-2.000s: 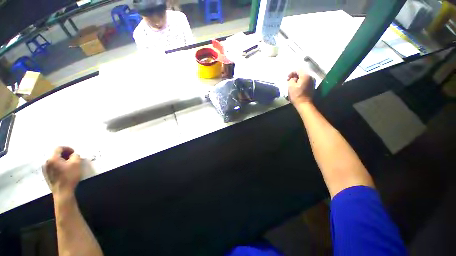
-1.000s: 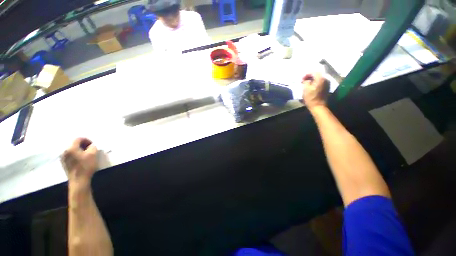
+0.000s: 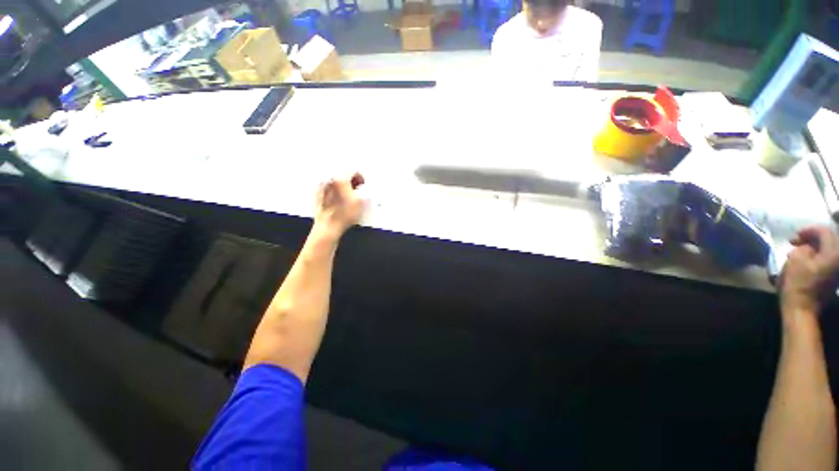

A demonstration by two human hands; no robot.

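My left hand (image 3: 341,202) rests on the near edge of the white bench top (image 3: 368,120), fingers curled, with nothing seen in it. My right hand (image 3: 810,269) rests curled at the bench edge at the far right; no held thing shows. A bagged part (image 3: 649,219) in dark shiny plastic lies just left of my right hand; whether they touch I cannot tell. A yellow-orange tub with a red inside (image 3: 630,129) stands behind the bag.
A black rectangular phone or tray (image 3: 270,109) lies at the back left. A pale blue box (image 3: 798,85) and a white cup (image 3: 778,152) stand at the back right. A person in white (image 3: 546,41) is across the bench. Ribbed black trays (image 3: 129,248) sit on the lower shelf.
The view has turned to the left, so the bench things stand further right in the picture. Both hands remain curled on the bench edge. The lower shelf at left has come into view.
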